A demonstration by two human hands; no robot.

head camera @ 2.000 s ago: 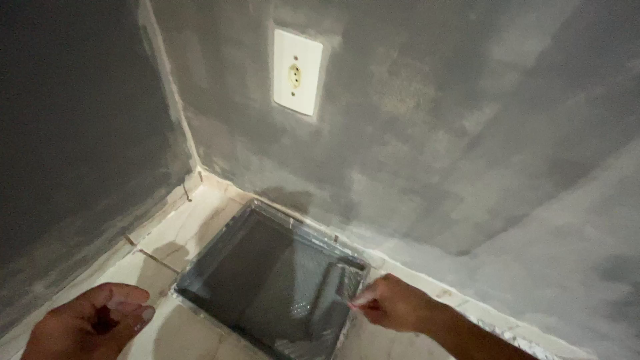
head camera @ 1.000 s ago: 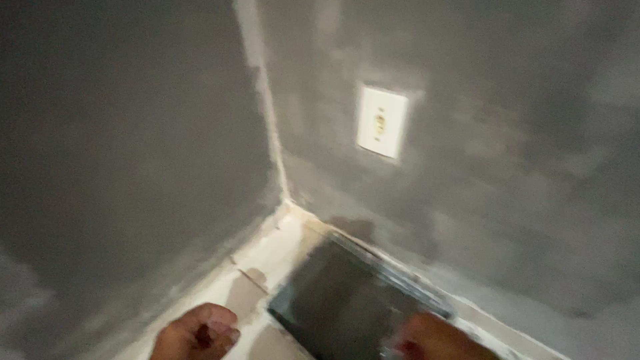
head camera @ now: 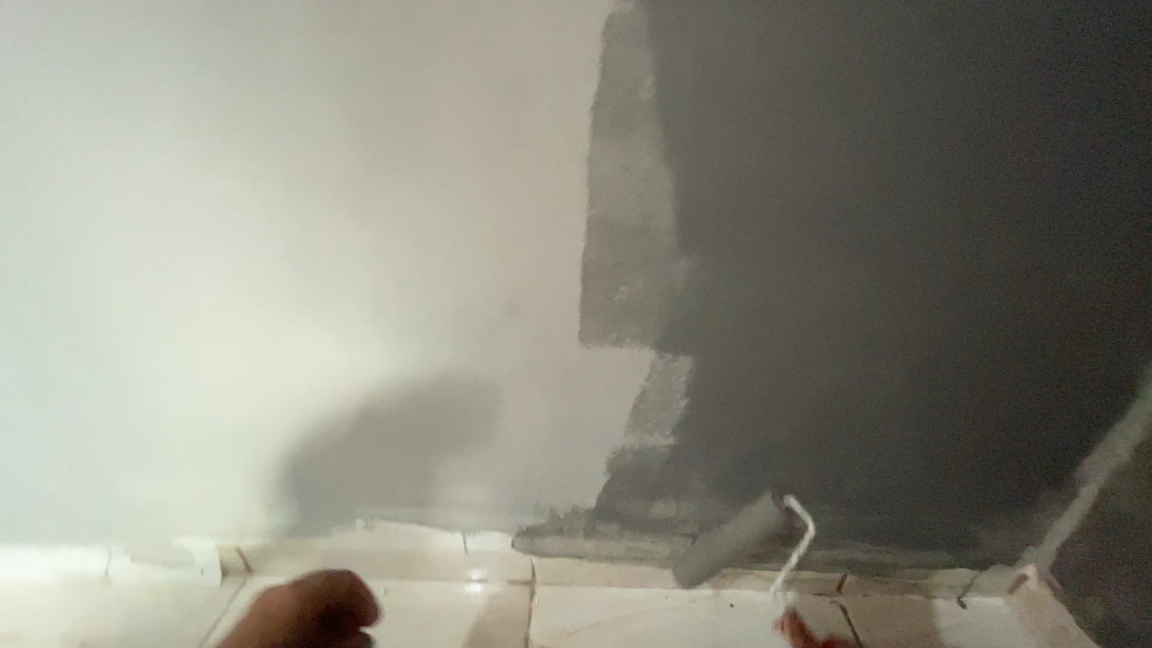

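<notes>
At the bottom right, my right hand grips a small paint roller by the lower end of its frame; only the fingers show. The roller's grey sleeve is tilted, close to the foot of the wall. My left hand is at the bottom left, its fingers curled, with no tool visible in it. Behind both hands rises a wall, with dark grey paint on the right and an unpainted pale part on the left. A lighter grey, ragged-edged strip lies between them.
A pale tile baseboard with grey smears on its top edge runs along the foot of the wall, above light floor tiles. The wall corner is at the lower right. A soft shadow falls on the pale wall.
The view has swung left to another wall stretch; the power outlet and paint tray are out of sight. The roller, seen at the tray two seconds ago, is now raised near the wall.
</notes>
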